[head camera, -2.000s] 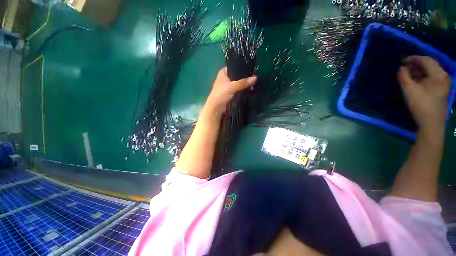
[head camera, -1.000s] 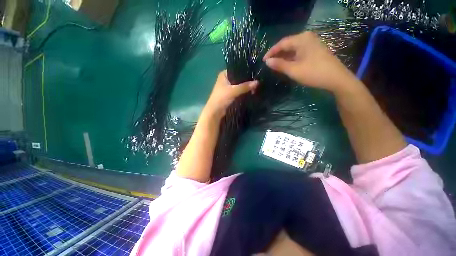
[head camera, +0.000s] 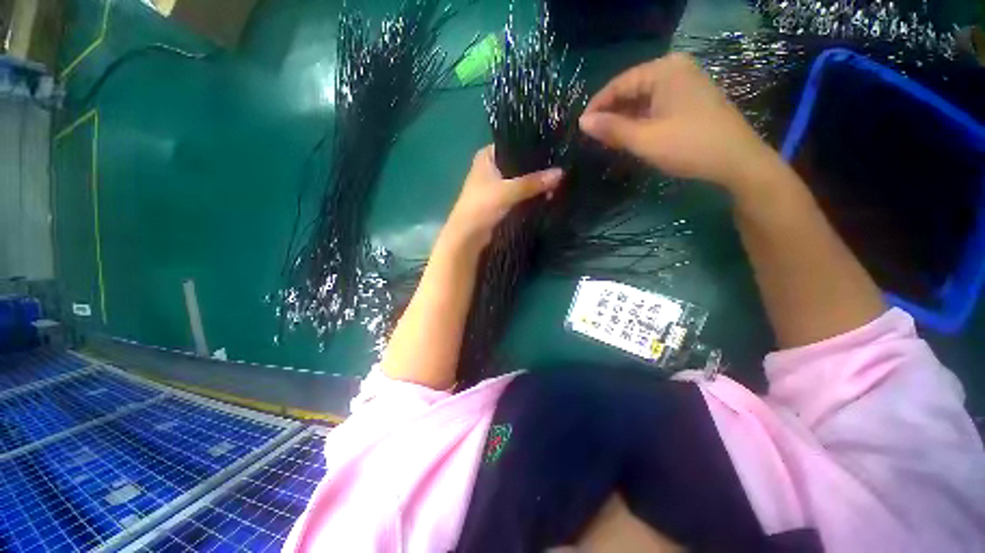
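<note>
My left hand (head camera: 499, 200) is closed around an upright sheaf of thin black leads (head camera: 523, 135), with silvery tips fanned out above the fist. My right hand (head camera: 675, 119) is just right of the sheaf's top, thumb and forefinger pinched together. Whether a lead or small part is between those fingertips cannot be made out. Loose black leads (head camera: 621, 246) spread to the right of the sheaf, partly under my right forearm. A blue-rimmed tray (head camera: 794, 124) with dark contents lies at the right.
A second black lead bundle (head camera: 362, 162) lies to the left. A green scrap (head camera: 476, 61) is by the bundle tops. More leads (head camera: 853, 24) lie at the upper right. A white badge card (head camera: 621, 315) is near my lap. Blue mesh (head camera: 140, 454) is below the bench edge.
My right hand has moved from over the blue-rimmed tray to beside the top of the held sheaf, and now sits slightly further right than a second ago. My left hand keeps its grip.
</note>
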